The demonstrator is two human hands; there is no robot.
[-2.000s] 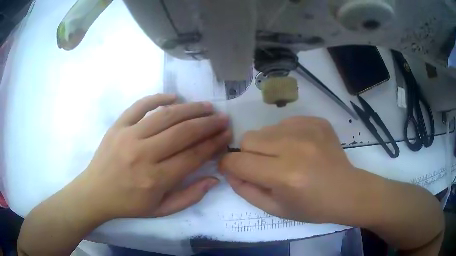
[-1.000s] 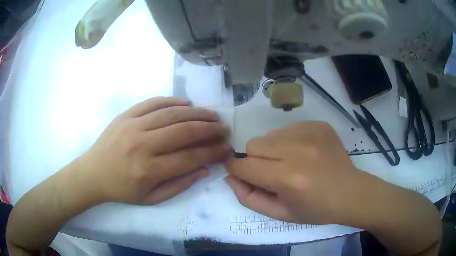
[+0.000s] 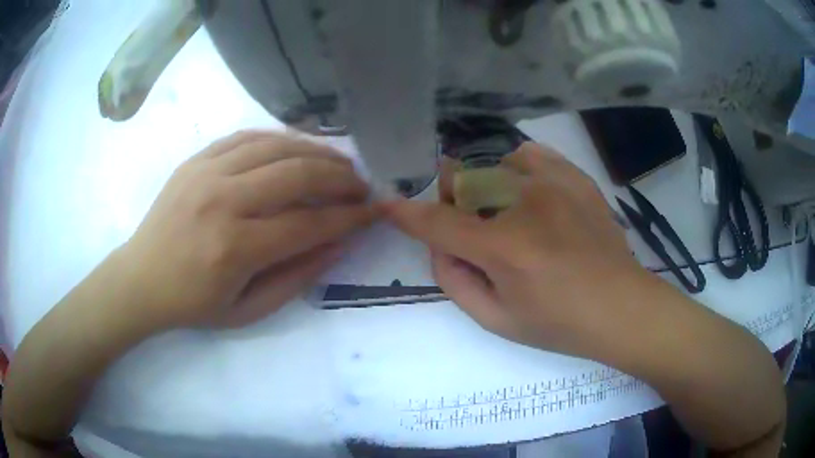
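Observation:
Thin white fabric (image 3: 241,380) lies on the white table and blends into it. My left hand (image 3: 259,224) lies on it left of the needle area, fingertips near the front of the sewing machine head (image 3: 389,98). My right hand (image 3: 536,259) is right of it, its index fingertip meeting my left fingertips at a fabric edge. A tan knob (image 3: 485,190) shows by my right fingers. The needle and presser foot are hidden. The fingertips look pinched on the fabric, though the cloth between them is hard to see.
Right of my right hand lie dark thread snips (image 3: 659,234), a black smartphone (image 3: 633,143) and black shears (image 3: 735,206). A ruler scale (image 3: 518,402) runs along the front edge. A white lever (image 3: 143,67) hangs at upper left. A dark slot (image 3: 384,293) crosses the table.
Both hands have moved up toward the machine head, and their fingertips have come together. The dark slot in front of them is now uncovered. My right hand now covers most of the tweezers.

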